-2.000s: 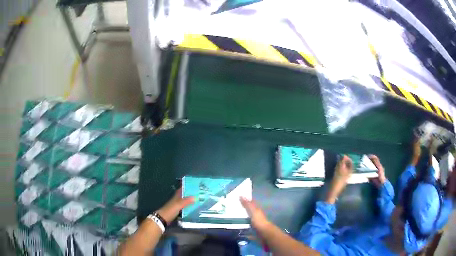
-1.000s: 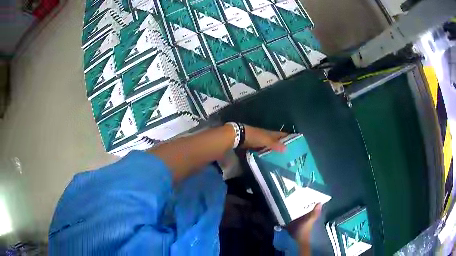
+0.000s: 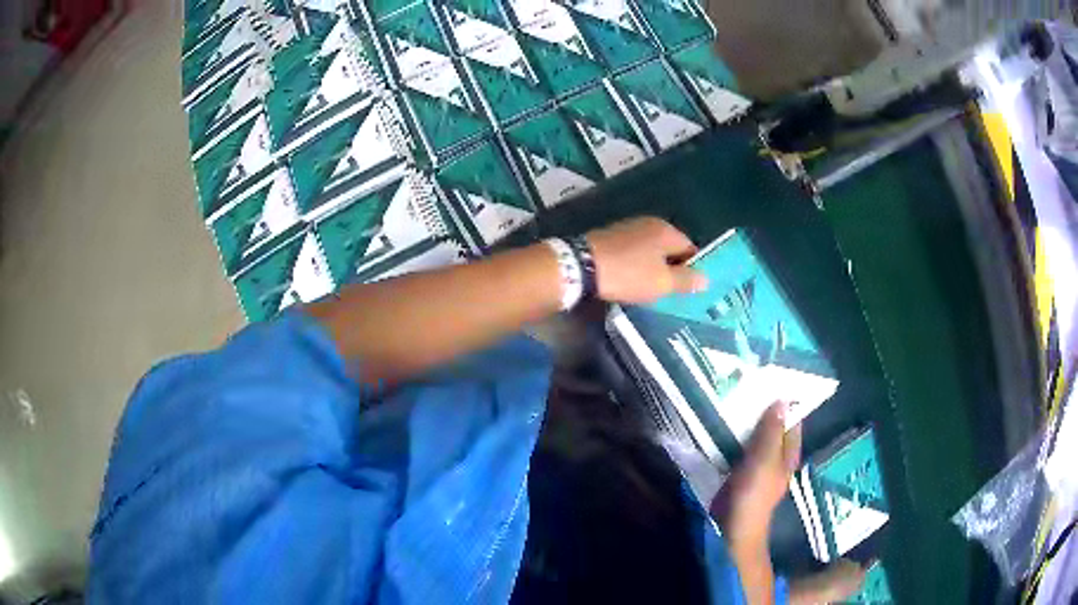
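Observation:
A small stack of teal-green and white printed boxes (image 3: 751, 337) is in front of me above the dark green table (image 3: 662, 201). My left hand (image 3: 644, 262) grips its upper left edge, with a white and a dark band on the wrist. My right hand (image 3: 762, 473) grips its lower edge, thumb on the top face. White edges of several pieces show on the stack's left side. Whether it touches the table I cannot tell.
A wide block of many such boxes (image 3: 508, 71) lies at the upper left. Another small stack (image 3: 849, 496) is on the table at the lower right, with a person's hand (image 3: 828, 584) below it. Clear film (image 3: 1005, 514) and yellow-black tape (image 3: 1026, 201) are at the right.
My view has turned towards the wide block. Both hands still hold the stack, which has shifted slightly up and right in view since a second ago.

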